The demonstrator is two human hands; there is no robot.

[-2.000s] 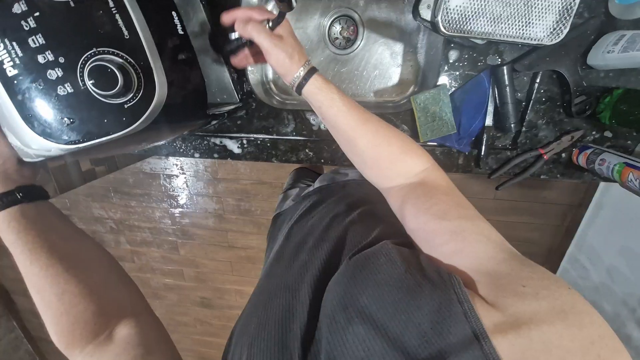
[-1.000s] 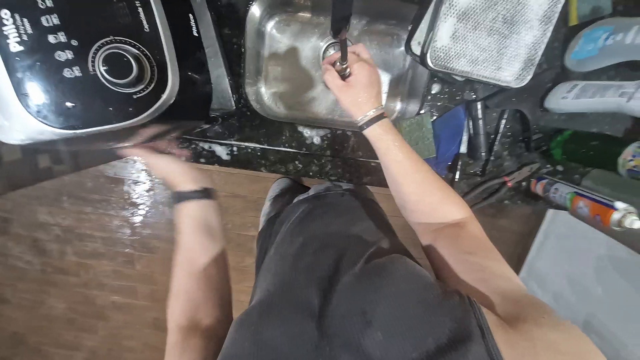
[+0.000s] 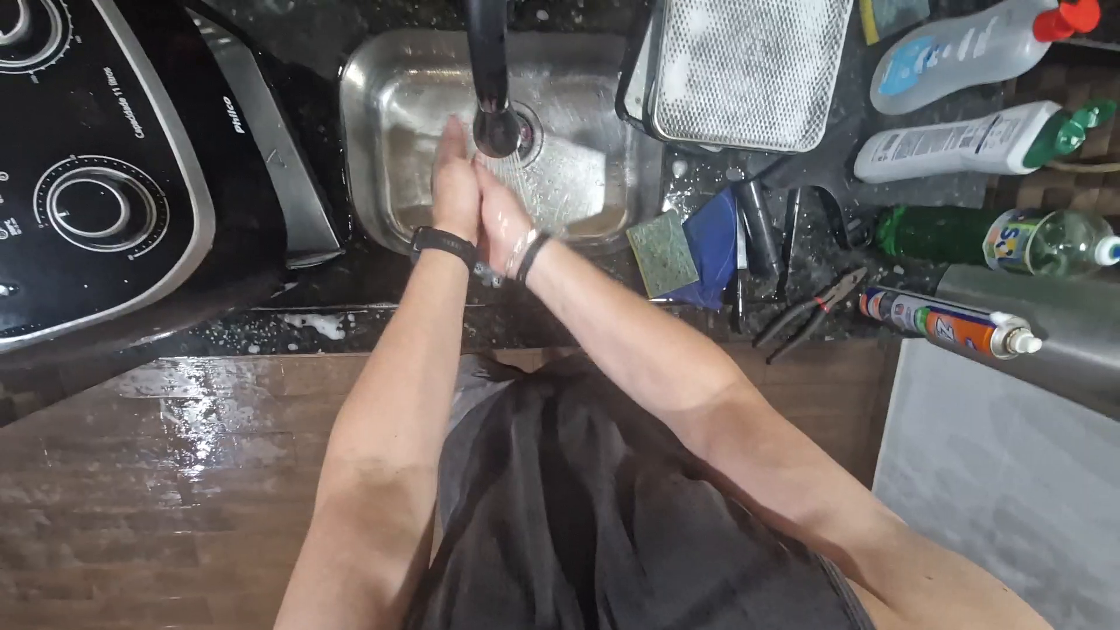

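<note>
Water sprays from the black faucet head [image 3: 497, 131] over the stainless steel sink [image 3: 394, 79]. Beneath it my left hand [image 3: 455, 188] and my right hand [image 3: 505, 214] are pressed together at the palms, near the front of the basin. The left fingers point away from me, and the right fingers are partly hidden by the faucet. I see no object in either hand. A black watch band is on my left wrist, a dark band and a bracelet on my right. The drain [image 3: 525, 131] lies just behind the faucet head.
A black Philco air fryer [image 3: 236, 262] stands at left. Right of the sink are a perforated metal tray [image 3: 748, 70], a sponge [image 3: 663, 254], a blue cloth [image 3: 710, 249], pliers [image 3: 809, 315], a spray can [image 3: 949, 324], a green bottle [image 3: 945, 236] and two detergent bottles [image 3: 962, 57]. The counter edge is wet.
My left hand has moved from beside the air fryer to the sink and now meets my right hand. Water now sprays from the faucet. The right hand was at the faucet a second ago.
</note>
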